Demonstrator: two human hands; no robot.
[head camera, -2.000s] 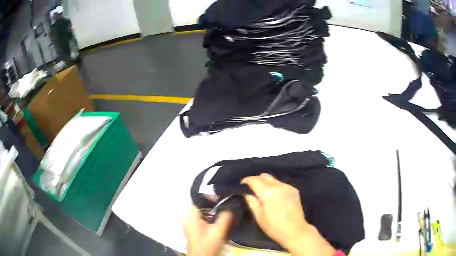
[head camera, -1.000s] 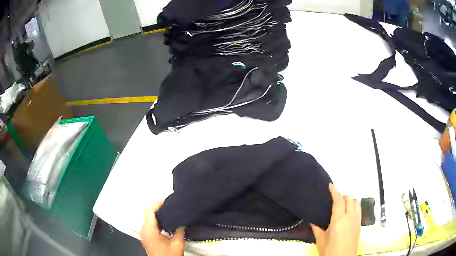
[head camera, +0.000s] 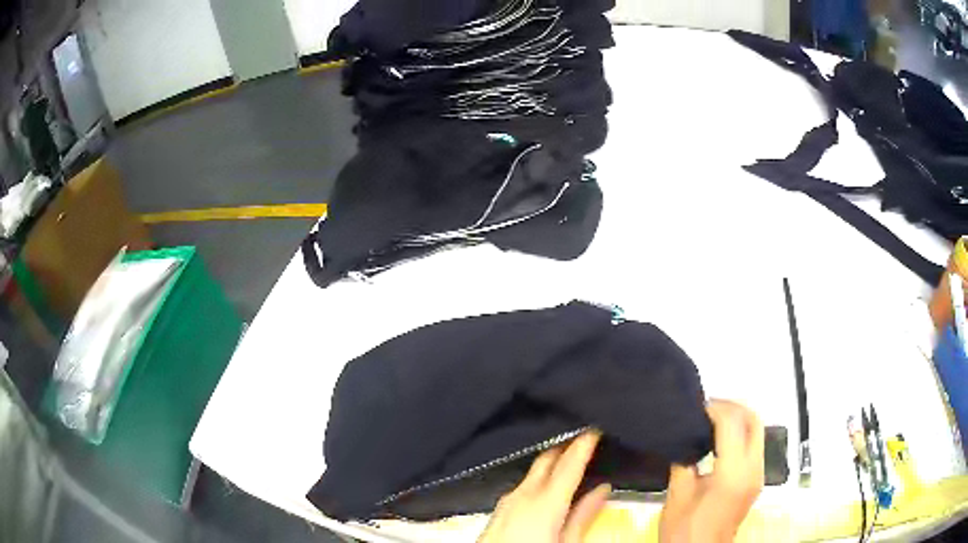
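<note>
A soft black fabric bag (head camera: 456, 382) lies on the white table, its metal zip (head camera: 483, 465) along the near side and the opening parted. My left hand (head camera: 547, 493) is at the opening's middle, fingers on the zip edge; its fingertips partly go behind the fabric. My right hand (head camera: 716, 477) grips the bag's near right end between thumb and fingers. A teal thread patch (head camera: 616, 314) shows at the bag's far edge.
Stacked black bags (head camera: 467, 127) stand beyond. Right of my hand lie a dark block (head camera: 776, 456), a long thin black stick (head camera: 796, 371), snips (head camera: 877, 456) and a yellow-handled tool (head camera: 900, 454). Black straps (head camera: 870, 217) lie far right; a green bin (head camera: 170, 361) stands left.
My left hand has moved from the bag's left end to the middle of the zip opening. The bag's left end has spread out flatter. My right hand stays at the right end.
</note>
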